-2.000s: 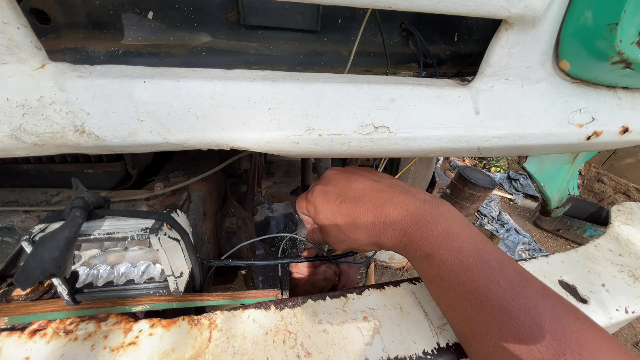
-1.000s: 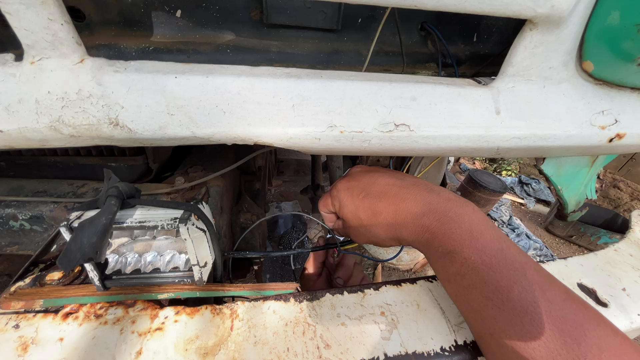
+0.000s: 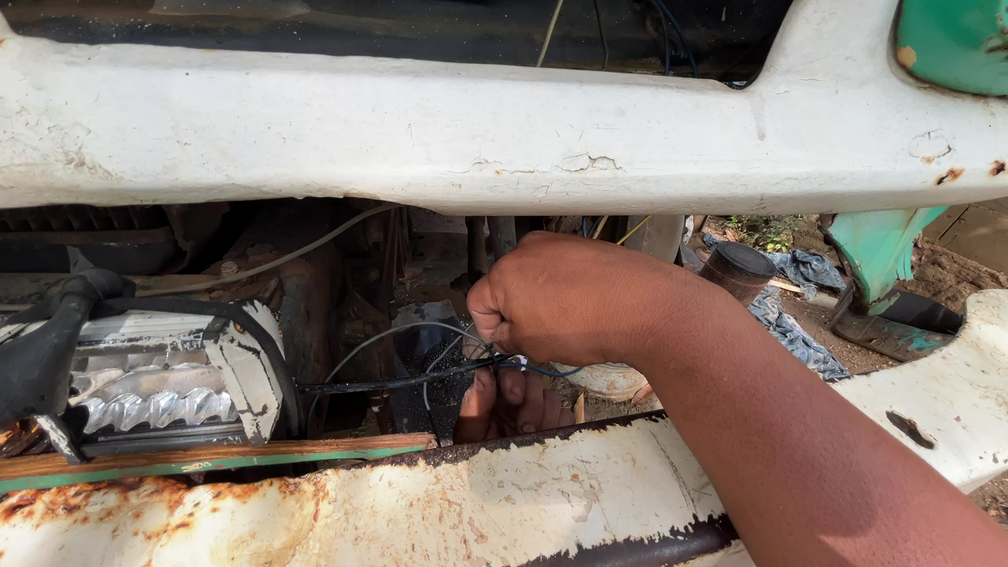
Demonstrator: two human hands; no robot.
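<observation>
My right hand (image 3: 567, 295) reaches in from the right over the bumper, its thumb and forefinger pinched on thin wires at the end of a black cable (image 3: 394, 383). Just below, my left hand (image 3: 512, 405) shows only its curled fingers and thumb, at the same cable end; the bumper hides the rest of it. A blue wire (image 3: 555, 372) loops out to the right of the fingertips. Pale thin wires (image 3: 378, 340) curve to their left. The black cable runs left to a rectangular lamp (image 3: 157, 386) with a clear ribbed reflector.
A white vehicle body panel (image 3: 472, 134) crosses above the hands. The rusty, peeling bumper (image 3: 394, 504) lies below, with a wooden strip (image 3: 236, 457) behind it. At the right are a green metal bracket (image 3: 878, 252), a dark cylindrical can (image 3: 738, 268) and crumpled blue cloth (image 3: 795, 335).
The left hand's fingers, mostly covered by the right hand two seconds ago, show more plainly below it now. Both hands remain at the cable end. The blue wire shows beside them.
</observation>
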